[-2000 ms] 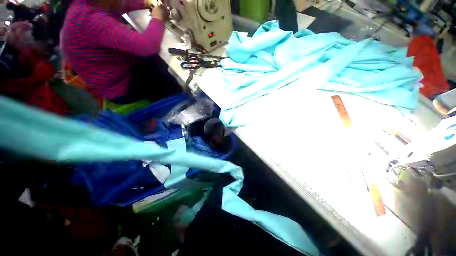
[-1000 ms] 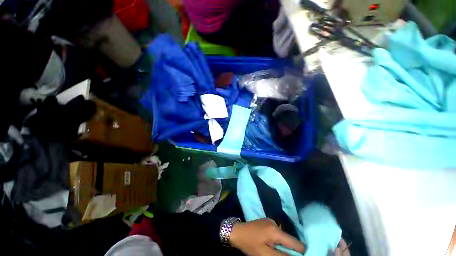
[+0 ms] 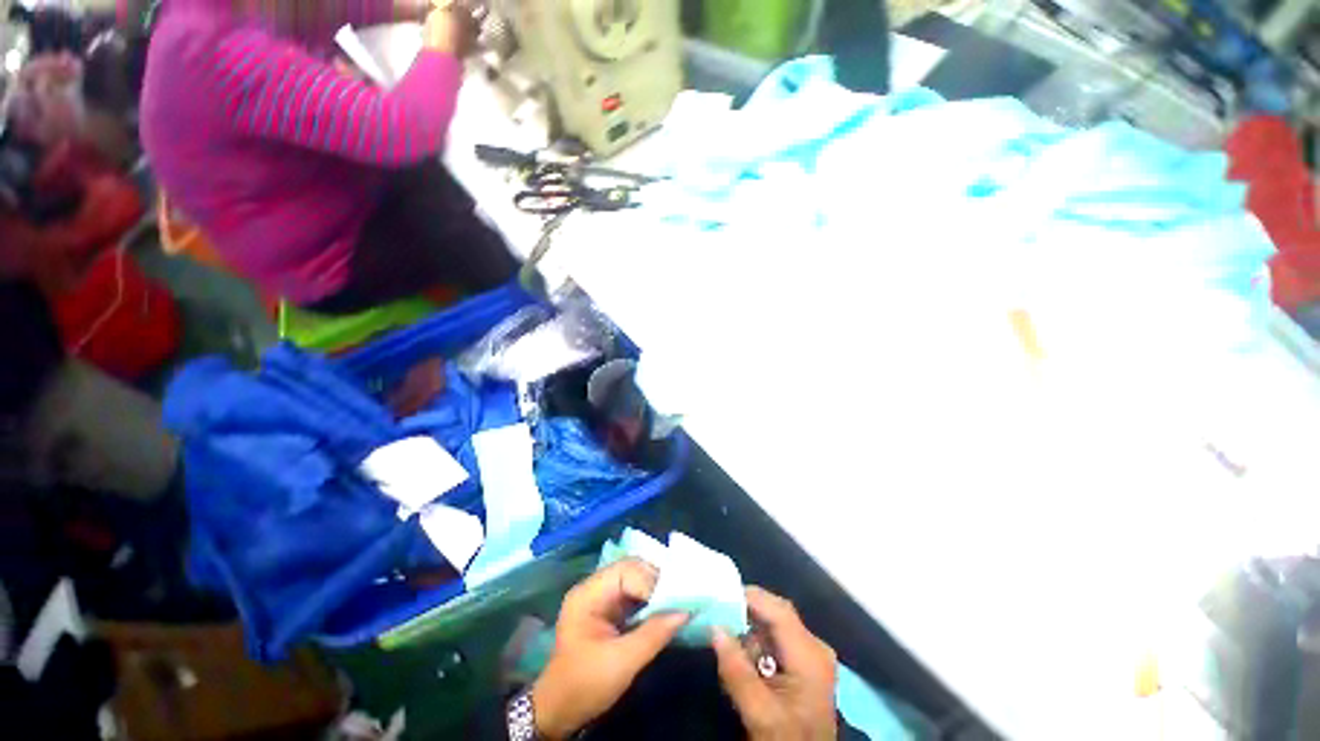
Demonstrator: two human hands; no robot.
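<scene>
A small light-blue fabric piece (image 3: 698, 586) is held up over my lap, its top glared to white. My left hand (image 3: 605, 651) pinches its left side between thumb and fingers. My right hand (image 3: 782, 669) pinches its right side, with a small shiny round thing at its fingers that I cannot make out. More light-blue fabric (image 3: 874, 709) shows beside my right hand. A large heap of light-blue fabric (image 3: 927, 159) lies on the white table (image 3: 869, 478), partly washed out by glare.
A blue crate (image 3: 637, 500) with royal-blue fabric (image 3: 290, 485), white pieces (image 3: 417, 472) and a clear plastic bag (image 3: 543, 345) stands left of the table. Black-handled scissors (image 3: 550, 188) lie near a beige sewing machine (image 3: 608, 73), where a person in a pink striped top (image 3: 290, 145) sits.
The view has swung back up toward the table. The long strip seen trailing before is mostly out of view. Both hands now hold a small light-blue piece together.
</scene>
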